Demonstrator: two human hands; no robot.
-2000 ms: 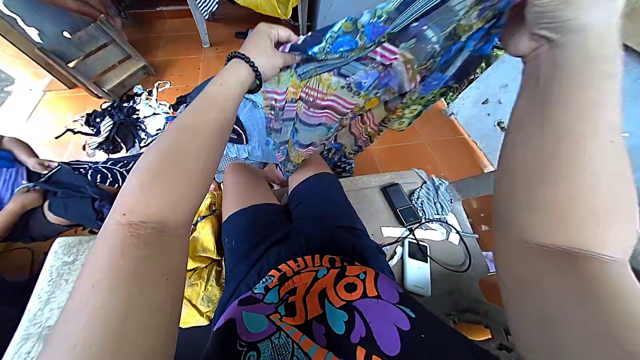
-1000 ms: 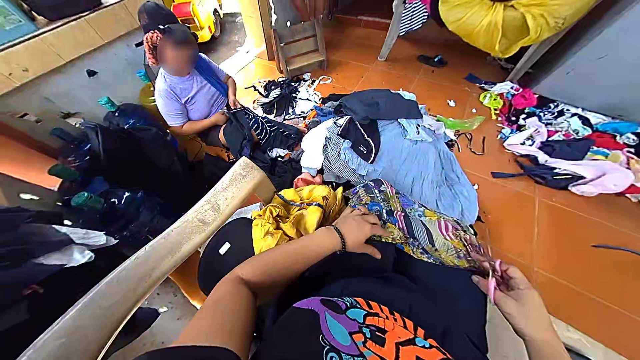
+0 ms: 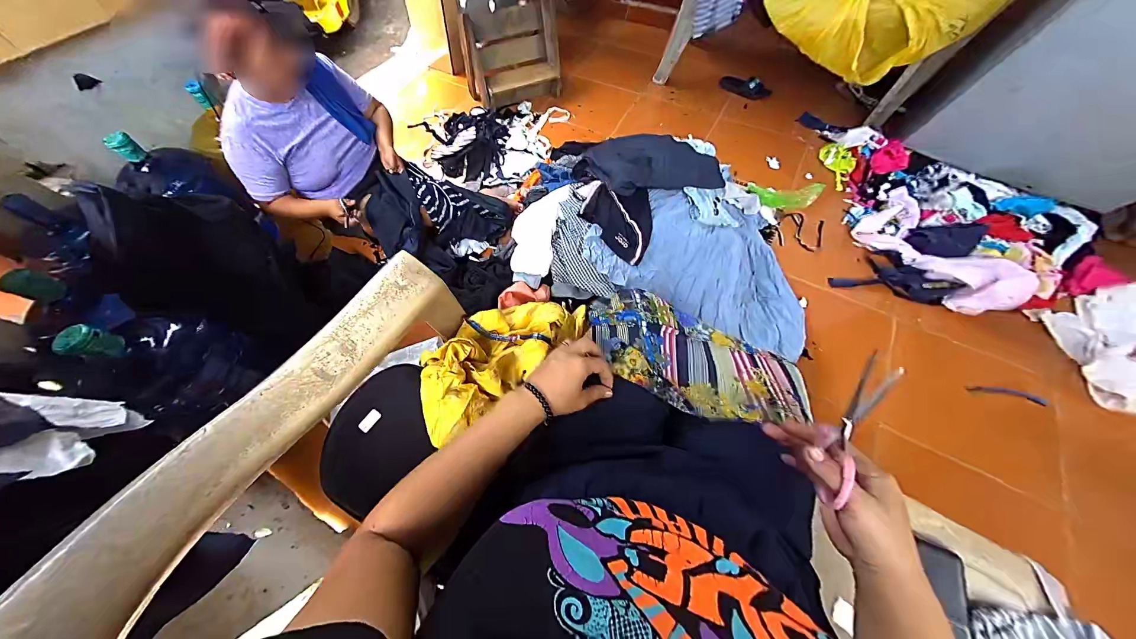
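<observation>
My right hand (image 3: 839,493) holds a pair of scissors (image 3: 850,426) with pink handles, fingers at the loops, blades apart and pointing up. A patterned floral and striped cloth (image 3: 710,368) lies across my knees. My left hand (image 3: 575,377), with a dark beaded bracelet at the wrist, rests at the cloth's left edge on my thigh, fingers curled; whether it pinches any fabric is unclear. Beside it a crumpled yellow cloth (image 3: 479,355) lies over a black rounded item (image 3: 377,435).
A person (image 3: 297,151) sits at upper left handling dark fabric. Light blue cloth (image 3: 719,266) and other garments are heaped ahead. Mixed scraps (image 3: 985,231) lie on the tiles at right. A worn pale chair arm (image 3: 222,444) runs along my left side.
The patterned cloth, held up in both hands in the first frame, now lies over my legs. The scissors, seen in my right hand a second ago, now point upward. The view has turned greatly.
</observation>
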